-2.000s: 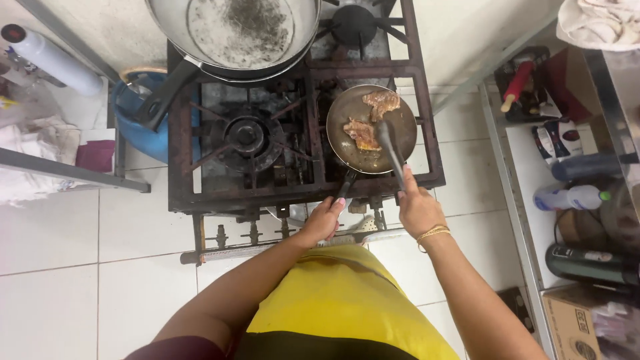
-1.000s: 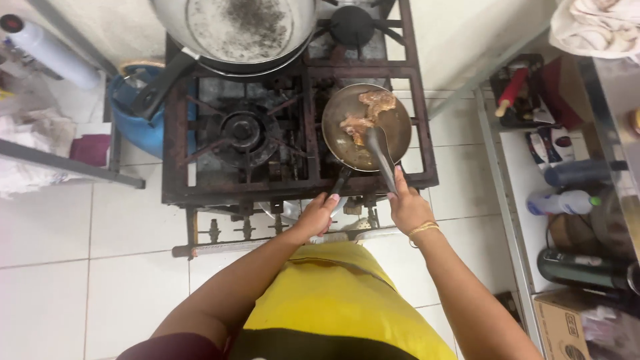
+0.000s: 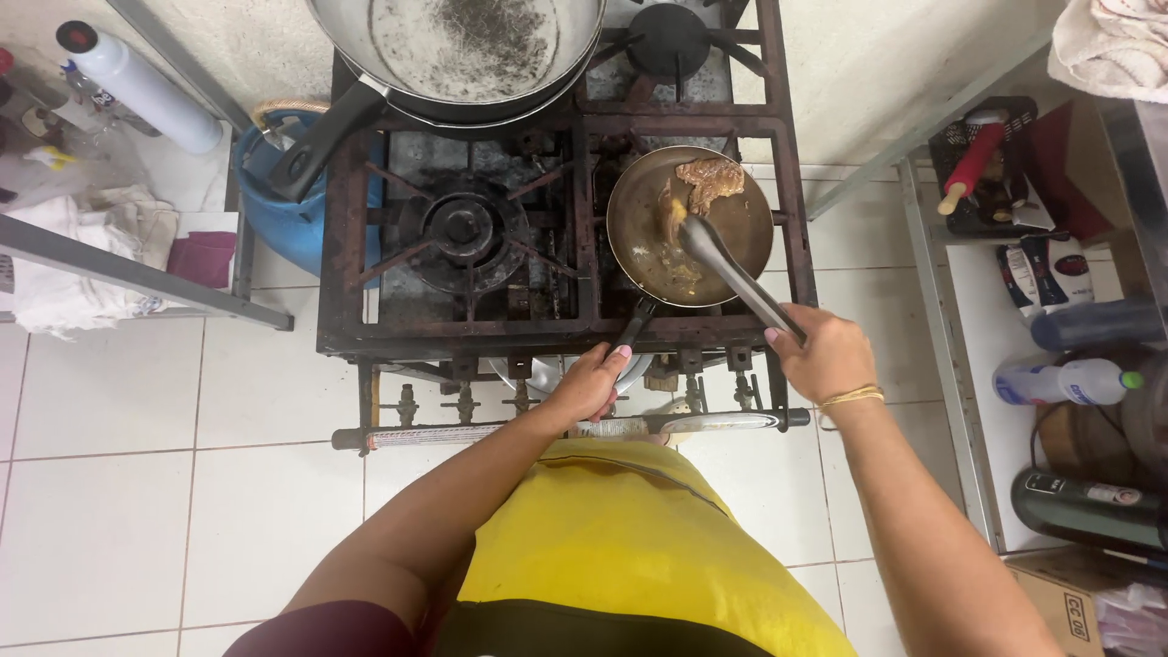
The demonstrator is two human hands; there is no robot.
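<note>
A small frying pan (image 3: 748,237) sits on the front right burner grate of a gas stove (image 3: 584,210). My left hand (image 3: 591,383) is closed around its black handle. My right hand (image 3: 826,356) grips metal tongs (image 3: 744,283), whose tips are at a piece of browned meat (image 3: 673,214) left of the pan's middle. Another browned piece (image 3: 712,181) lies near the pan's far rim. Small bits and fat cover the pan's near side. Whether the tongs are closed on the meat I cannot tell.
A large pan (image 3: 474,46) with a black handle stands at the back left of the stove. Beside the stove is a blue gas cylinder (image 3: 306,228). Metal shelves (image 3: 940,365) with bottles and a red rolling pin (image 3: 976,164) stand at right; another shelf (image 3: 137,274) holds cloths at left.
The piece of meat nearer the tongs has shifted and now looks narrower, apart from the far piece. The tongs' tips have moved left in the pan. My left hand stays on the handle.
</note>
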